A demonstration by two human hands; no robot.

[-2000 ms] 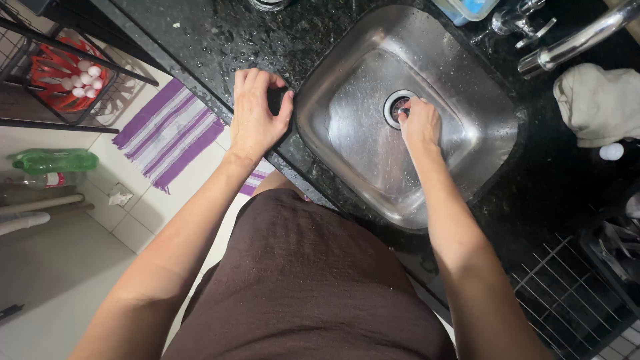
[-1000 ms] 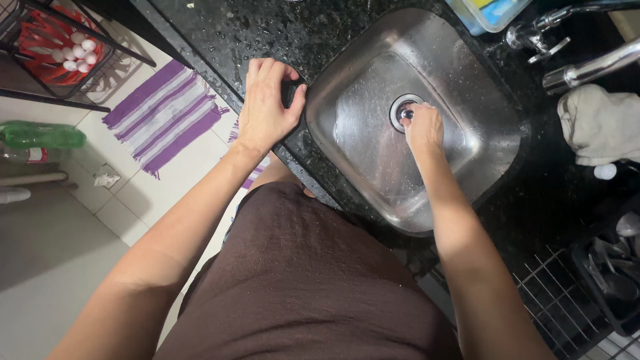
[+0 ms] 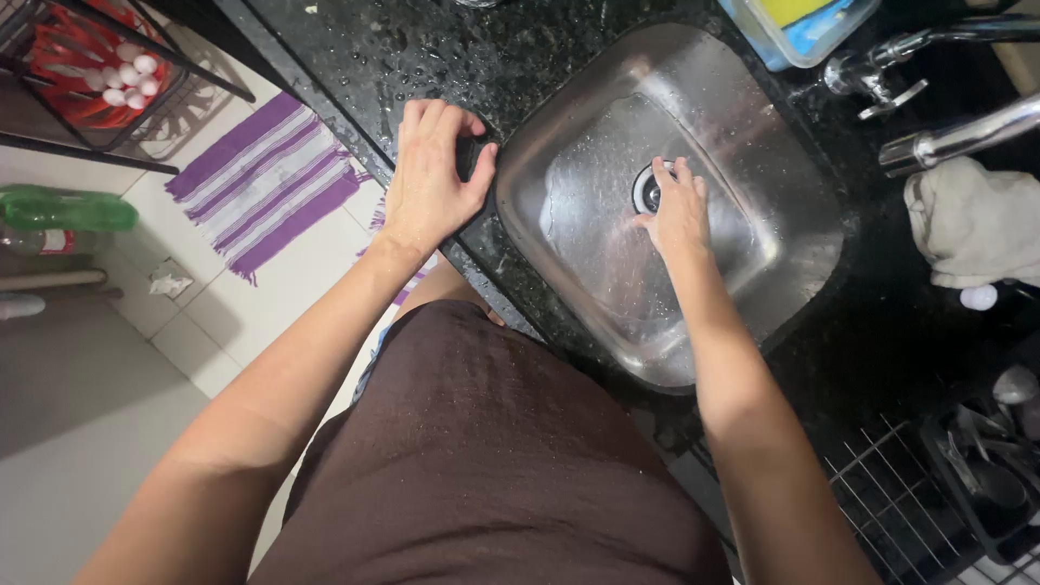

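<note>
A wet stainless steel sink basin (image 3: 601,268) is set in a dark speckled stone counter (image 3: 366,61). Inside it, my right hand (image 3: 681,203) reaches over the round drain (image 3: 647,193), its fingers spread at the drain's rim with nothing seen held. My left hand (image 3: 435,166) rests at the counter's front edge, left of the basin, thumb and fingers curved apart around bare dark stone. Its palm side is hidden.
A chrome faucet spout (image 3: 959,138) and a tap handle (image 3: 894,99) stand at right, beside a crumpled cloth (image 3: 975,223). A plastic container (image 3: 812,41) holds sponges. A wire dish rack (image 3: 877,487) with utensils sits lower right. A striped rug (image 3: 268,183) lies on the floor.
My right hand's fingers, earlier bunched together at the middle of the drain, have spread apart over its rim. My left hand has stayed at the counter edge.
</note>
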